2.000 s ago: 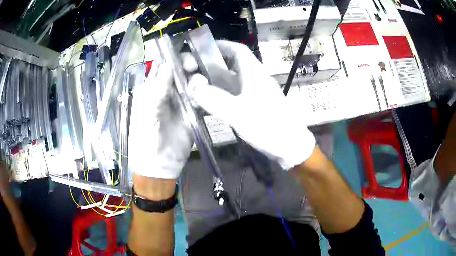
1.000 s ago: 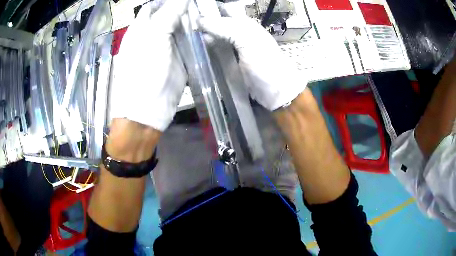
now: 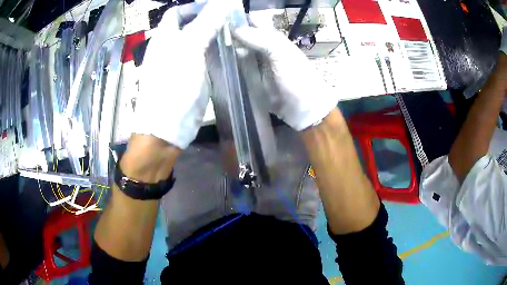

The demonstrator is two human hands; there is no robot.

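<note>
My left hand [image 3: 175, 83] and my right hand [image 3: 294, 83], both in white gloves, hold a long silver-grey profile [image 3: 236, 100] between them near its far end. The profile points down toward my lap. Its near end carries a small dark and shiny part [image 3: 247, 176], too blurred to tell. A blurred grey strip lies along both sides of the profile; whether it is a second piece I cannot tell. My fingertips overlap at the top and hide the profile's far end.
More profiles [image 3: 100, 106] lie heaped at left, with yellow wires and white tips [image 3: 71, 198] hanging below. A parts box [image 3: 317, 36] stands on the printed sheet [image 3: 356, 69]. Red stools [image 3: 392, 189] stand at right and lower left. Another person's arm [image 3: 472, 131] is at right.
Both hands and the profile have come lower in the picture and closer together than two seconds ago. The view has shifted, so the bench sits higher and further left.
</note>
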